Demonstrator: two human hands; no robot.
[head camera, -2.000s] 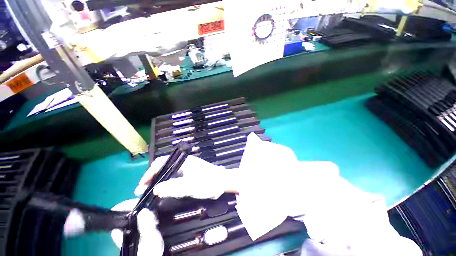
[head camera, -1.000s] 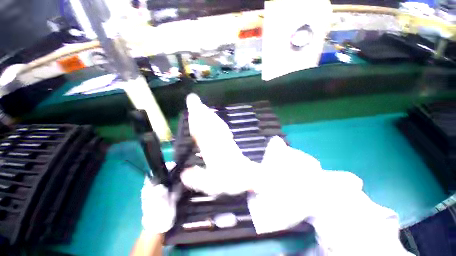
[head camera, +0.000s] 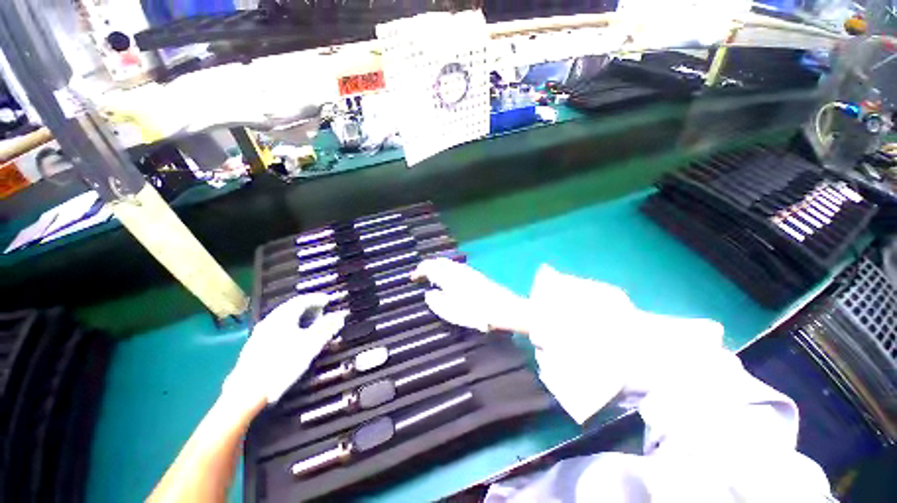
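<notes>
A black slotted tray (head camera: 516, 383) lies in front of me with several dark rod units in its grooves. The nearest unit (head camera: 374, 432) has a silvery end, an oval middle and a long dark shiny tube. One oval (head camera: 372, 358) farther up looks white. My gloved left hand (head camera: 287, 344) is over the tray's left side, thumb and fingertips bent at the silvery ends. My gloved right hand (head camera: 464, 295) is over the right side, fingertips at a tube end. Whether either hand grips a unit is hidden by the fingers.
Black tray stacks stand at the left (head camera: 49, 393) and right (head camera: 762, 211) on the teal mat (head camera: 580, 241). A post with a yellowish lower part (head camera: 182, 253) stands behind left. A punched white sheet (head camera: 433, 123) hangs behind. A dark grid basket (head camera: 870, 309) is at lower right.
The black tripod that my hands held above the tray is no longer raised in them. Both hands are now lower over the tray and farther apart, and more of the units show.
</notes>
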